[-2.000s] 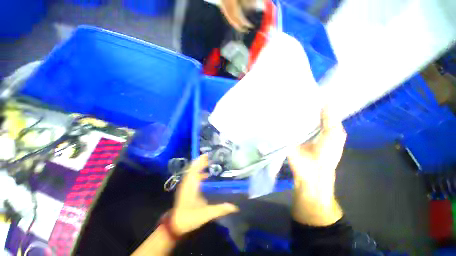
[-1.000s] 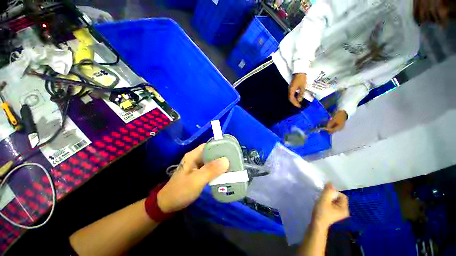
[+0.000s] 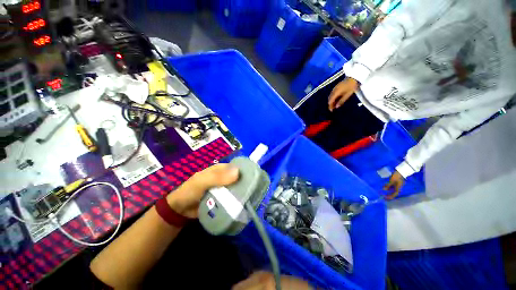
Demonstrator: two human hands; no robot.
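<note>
My left hand [image 3: 198,190] grips a grey-green rounded unit [image 3: 244,181] with a white label band and a small white tab at its top. A thick grey cord [image 3: 264,238] runs down from the unit. My right hand [image 3: 271,281] is blurred and cut off by the bottom edge; the cord passes at it, and whether the fingers hold it cannot be told. The blue tote [image 3: 370,249] in front holds many grey corded units [image 3: 291,207]. A pale plastic sheet [image 3: 334,229] lies on them.
Another blue tote [image 3: 226,85] stands behind, beside the bench [image 3: 195,156]. The bench bears a yellow-handled screwdriver [image 3: 85,137], a black-handled tool [image 3: 103,143], a white cable loop [image 3: 121,212], tangled cords and red-digit meters [image 3: 35,24]. A person in white [image 3: 430,73] stands opposite, hands near a red-edged crate [image 3: 353,148].
The plastic sheet has left my right hand and lies in the tote. My right hand has moved down and left to the cord. The unit has tilted, and the view has shifted towards the bench.
</note>
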